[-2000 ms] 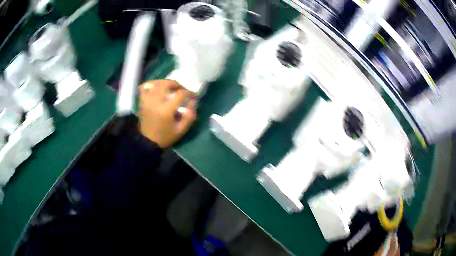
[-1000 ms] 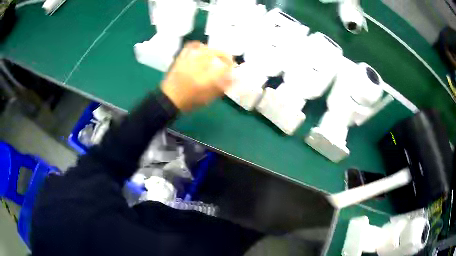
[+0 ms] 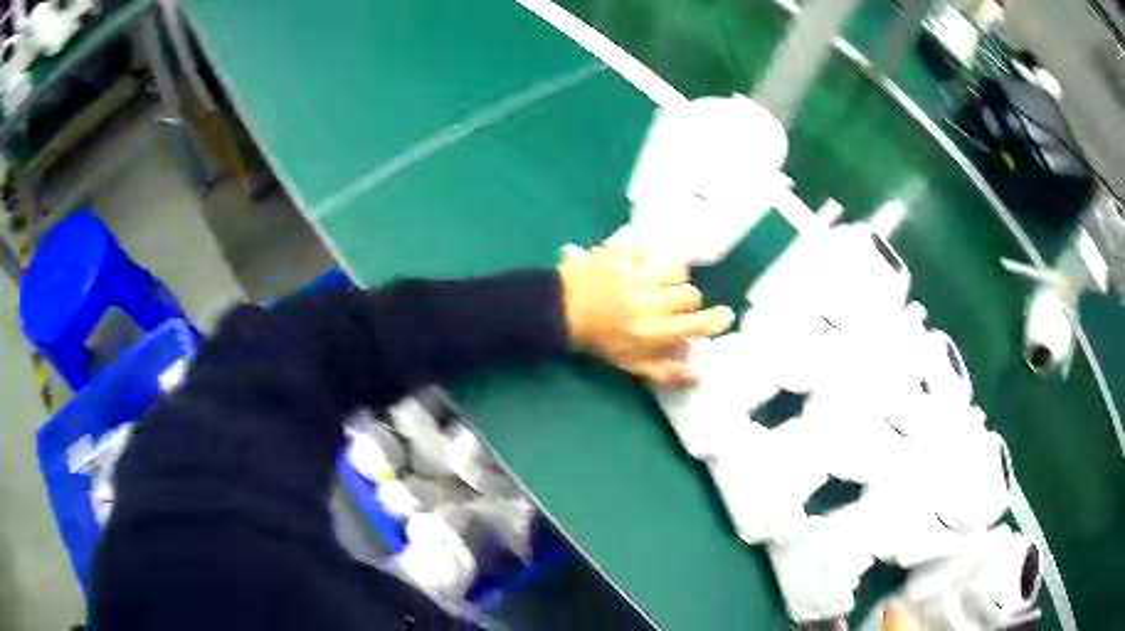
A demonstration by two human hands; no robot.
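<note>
Several white PTZ dome cameras (image 3: 829,290) stand close together in a slanting row on the green bench. One more camera (image 3: 709,166) stands apart at the row's upper end. My left hand (image 3: 635,308) lies palm down beside its base and at the row's first bracket, fingers spread and touching white parts. Whether it grips anything is not clear; it looks open. Only a bit of my right hand (image 3: 897,614) shows at the bottom edge, by the lowest camera (image 3: 987,579). The rest of it is cut off.
Blue bins (image 3: 68,438) with white parts stand below the bench on the left, near a blue stool (image 3: 93,290). Another white camera (image 3: 1049,327) lies beyond the row at the right. Dark equipment with cables (image 3: 1030,123) is at the upper right.
The view has swung left along the bench, so the row appears further right and lower. My left hand has blurred less and its fingers now spread at the row's first bracket.
</note>
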